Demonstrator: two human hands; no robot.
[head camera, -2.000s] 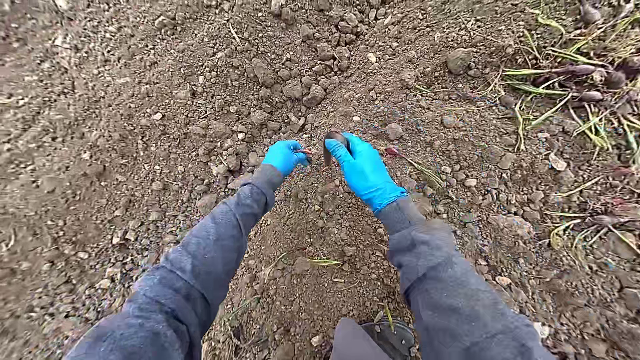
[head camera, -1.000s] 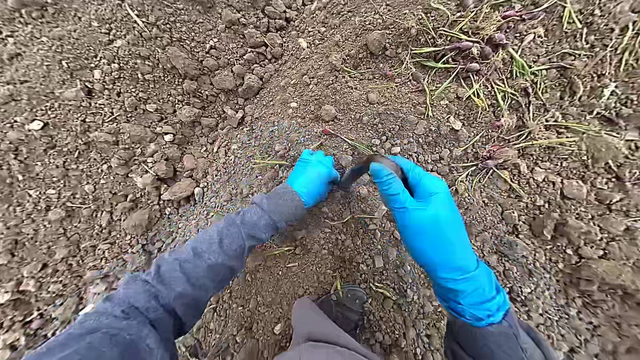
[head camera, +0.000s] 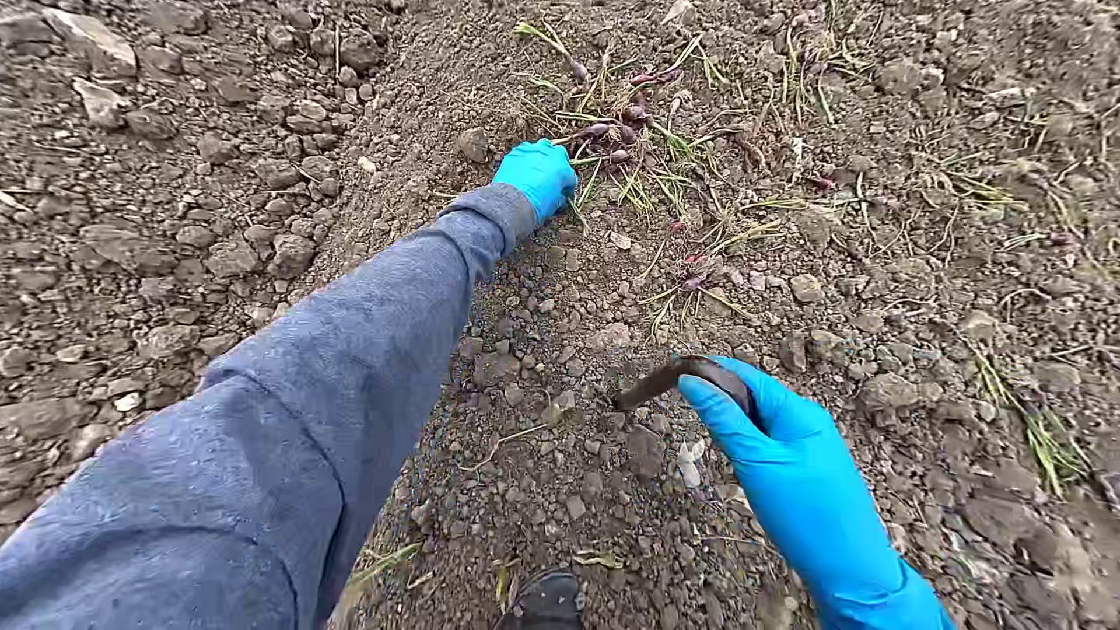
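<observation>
My left hand (head camera: 540, 179), in a blue glove, reaches down to the left edge of a loose pile of small purple-red onion bulbs (head camera: 626, 131) with green tops on the soil. Its fingertips are hidden, so whether it grips anything does not show. My right hand (head camera: 770, 429), also gloved in blue, is raised nearer to me at the lower right. Between its thumb and fingers it holds a dark, curved metal blade-like tool (head camera: 661, 383), which points left over the ground.
Smaller bunches of pulled bulbs (head camera: 691, 283) lie nearer to me, and more green tops (head camera: 1050, 446) at the right. Clods and stones (head camera: 101, 39) cover the ground on the left. A dark shoe tip (head camera: 547, 602) shows at the bottom edge.
My left hand has moved away from the tool and forward to the onion pile. My right hand still holds the tool. The view has shifted toward the right.
</observation>
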